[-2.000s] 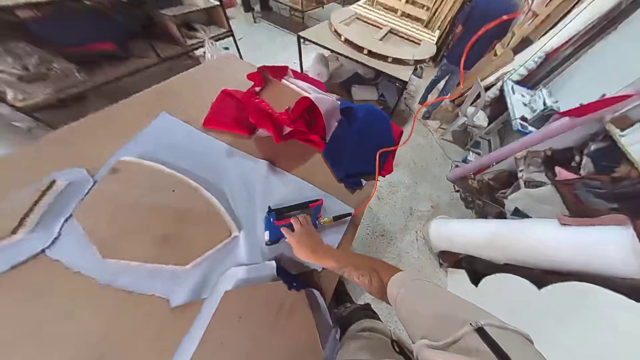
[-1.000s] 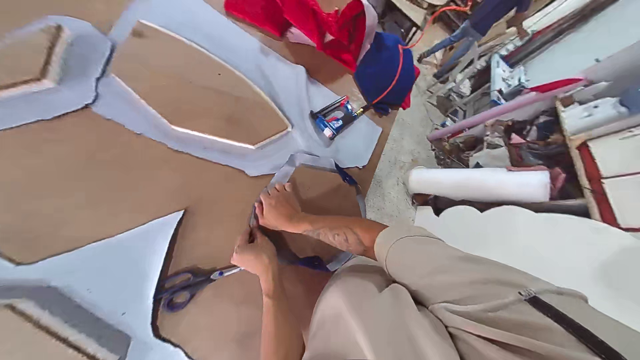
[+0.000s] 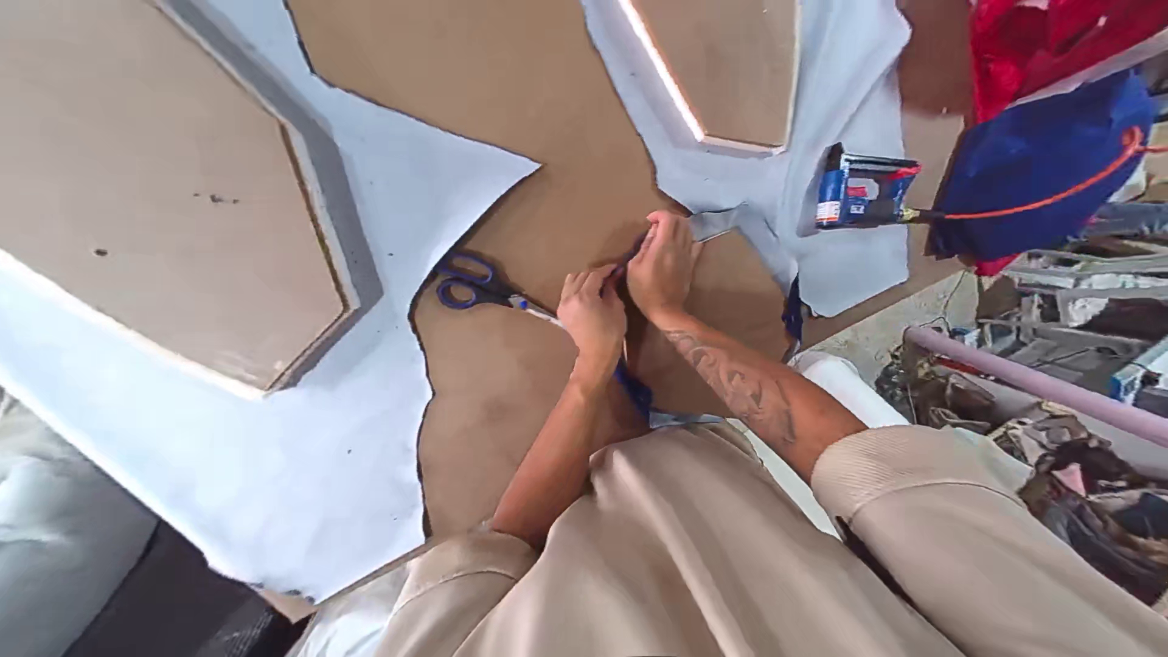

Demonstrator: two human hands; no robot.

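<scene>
My left hand and my right hand pinch the edge of a fabric piece with a dark blue side, wrapped around a panel near my body. Little of the held edge shows between the fingers. Scissors with blue handles lie just left of my left hand, their blades pointing toward it. A blue and black pneumatic staple gun, joined to an orange air hose, rests on pale fabric to the right of my right hand.
Large panels, one at left and one at top, lie on pale fabric on the brown table. Red fabric and blue fabric sit at the upper right. A pink roll is beyond the table's right edge.
My right hand was on the staple gun two seconds ago; it has let go and now works at the fabric edge beside my left hand. The view has shifted.
</scene>
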